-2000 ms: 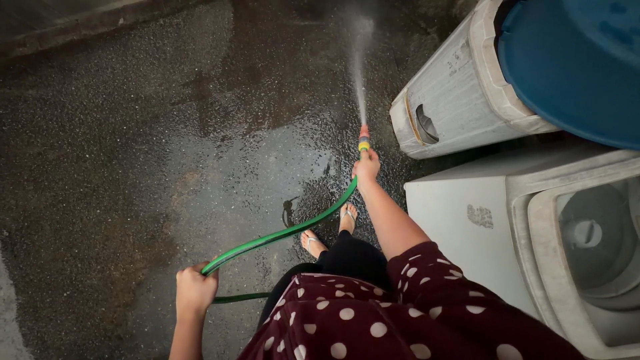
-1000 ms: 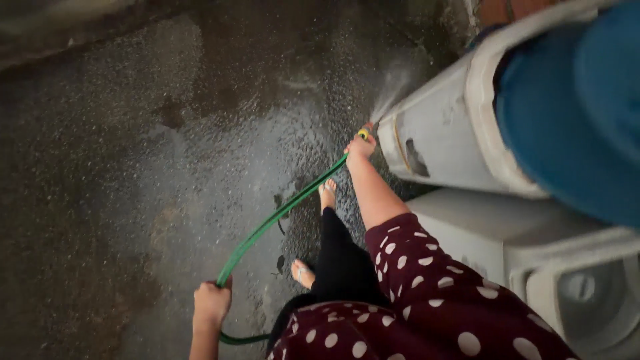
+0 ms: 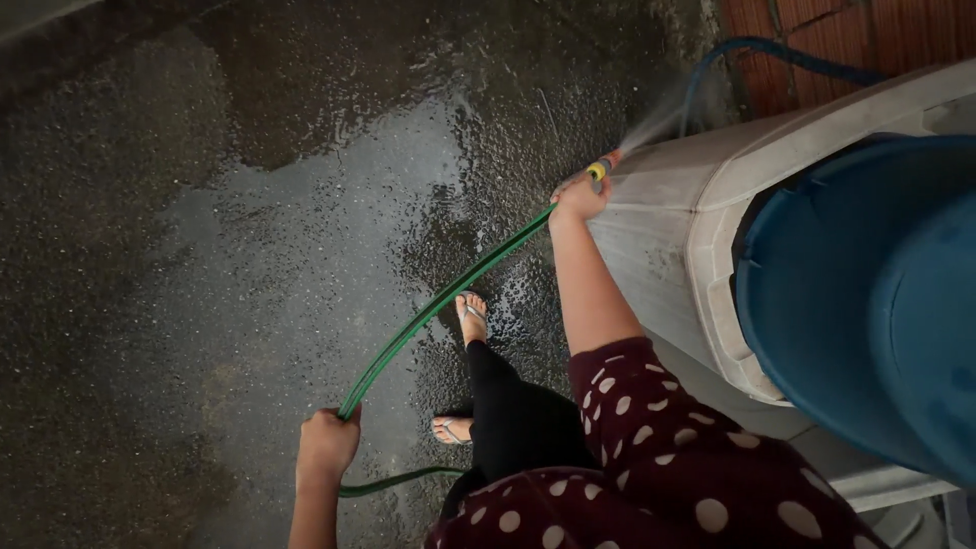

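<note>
My right hand (image 3: 583, 200) grips the front end of a green garden hose (image 3: 450, 293), just behind its yellow, grey and orange spray nozzle (image 3: 606, 165). Water fans out of the nozzle toward the upper right, past the end of a worn white plastic appliance (image 3: 648, 198). Lower left, my left hand (image 3: 329, 442) is closed around the same hose, which bows between the two hands. Below that hand the hose runs on and passes behind my black trousers.
Wet concrete floor (image 3: 290, 305) lies under my sandalled feet. Blue tubs (image 3: 808, 282) rest on the white appliance at the right. A blue hose (image 3: 808, 59) crosses red bricks (image 3: 823, 46) at the upper right. Another pale appliance is partly hidden below.
The nozzle has swung from spraying straight up the view to spraying toward the upper right, beside the white appliance. My feet have moved farther apart. The view has shifted, bringing bricks and the blue hose in.
</note>
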